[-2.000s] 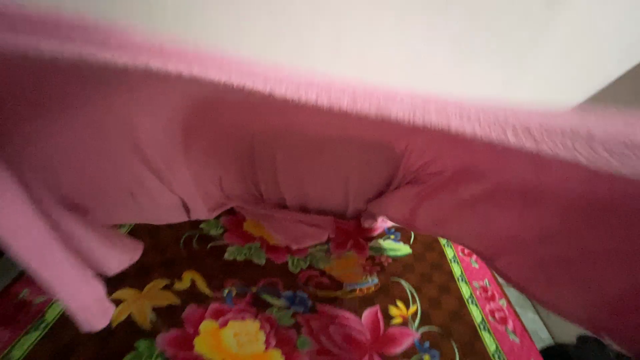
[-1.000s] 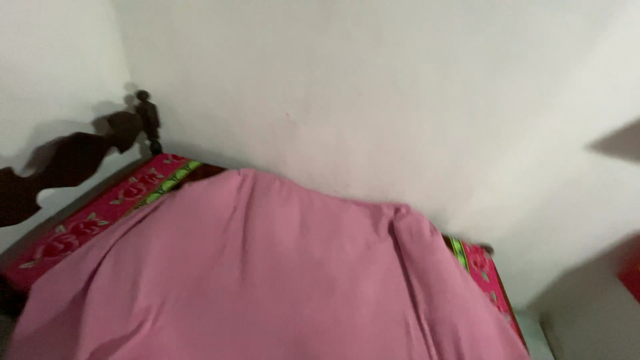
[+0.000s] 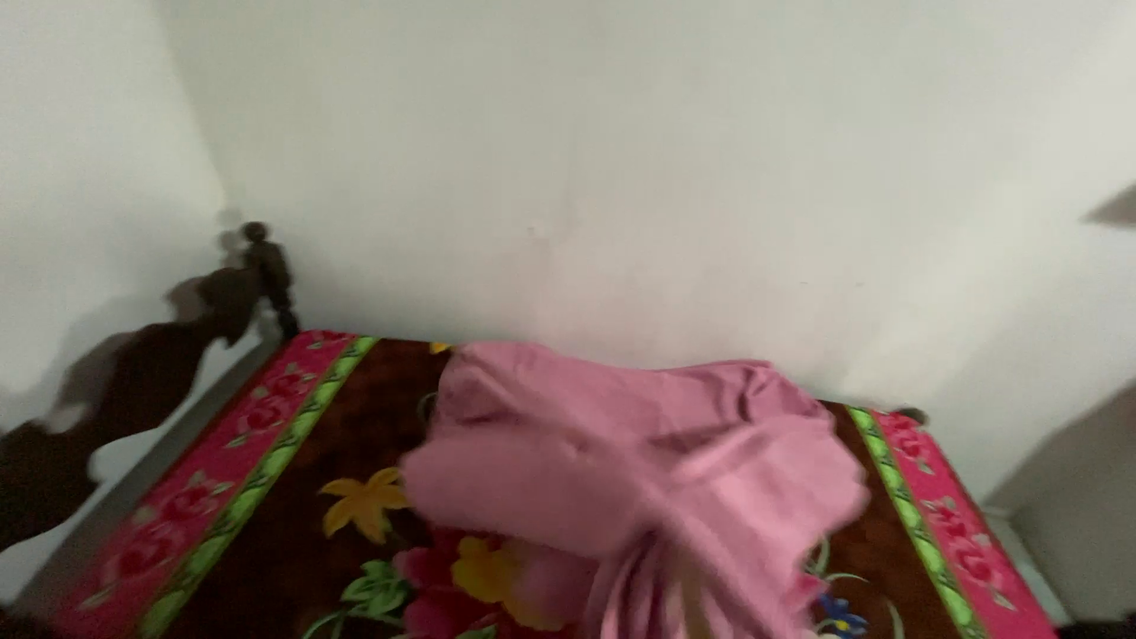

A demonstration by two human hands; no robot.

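Observation:
A pink cloth (image 3: pixel 603 453) lies bunched and blurred over the middle of a bed, its far part near the wall and its near part gathered into folds that run out of view at the bottom. Under it is a floral bedspread (image 3: pixel 293 532), brown with pink, yellow and green flowers and a pink border with a green stripe on each side. Neither my left hand nor my right hand can be made out, so whether they hold the cloth does not show.
A dark carved wooden headboard (image 3: pixel 151 382) with a turned post (image 3: pixel 271 275) stands at the left. Behind the bed rises a pale wall (image 3: pixel 568 195). A small dark knob (image 3: pixel 912 414) shows at the bed's far right corner.
The pink cloth, spread wide over the bed a second ago, is now bunched into a smaller heap, with more of the bedspread uncovered on both sides. The view has shifted since the first frame.

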